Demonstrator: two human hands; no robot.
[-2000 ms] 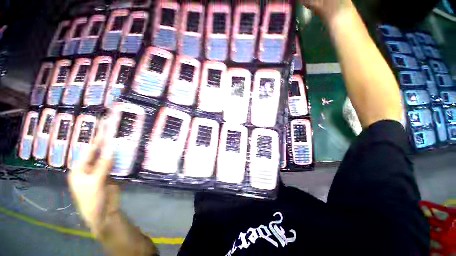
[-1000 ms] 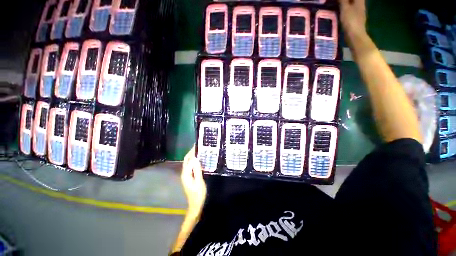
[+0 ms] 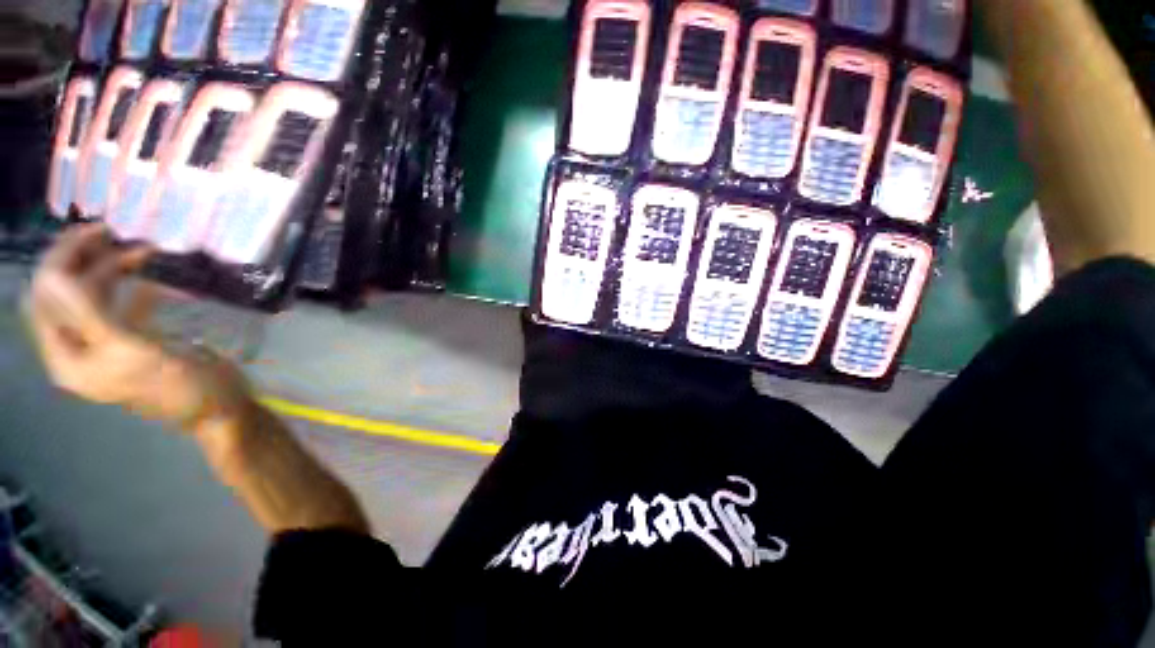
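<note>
A black blister tray (image 3: 760, 193) with rows of pink-rimmed phone units (image 3: 733, 279) lies at centre right, its upper part cut off by the frame. A tray stack (image 3: 412, 165) stands to its left. The stack's top tray (image 3: 234, 281) holds similar units and sits skewed, its near corner overhanging. My left hand (image 3: 120, 329) is at this tray's near left edge, its blurred fingers gripping the edge. My right forearm reaches up at the right; my right hand is outside the top of the frame.
The green bench mat (image 3: 500, 190) shows between stack and working tray. A whitish clear bag (image 3: 1028, 260) lies right, partly behind my forearm, with tiny pinkish-white bits (image 3: 973, 190) near it. Below the bench are grey floor, a yellow line (image 3: 380, 427) and something red at the lower left.
My left hand has left the central tray for the stack's top tray, which now sits skewed. The view has shifted, and my right hand has gone out of frame.
</note>
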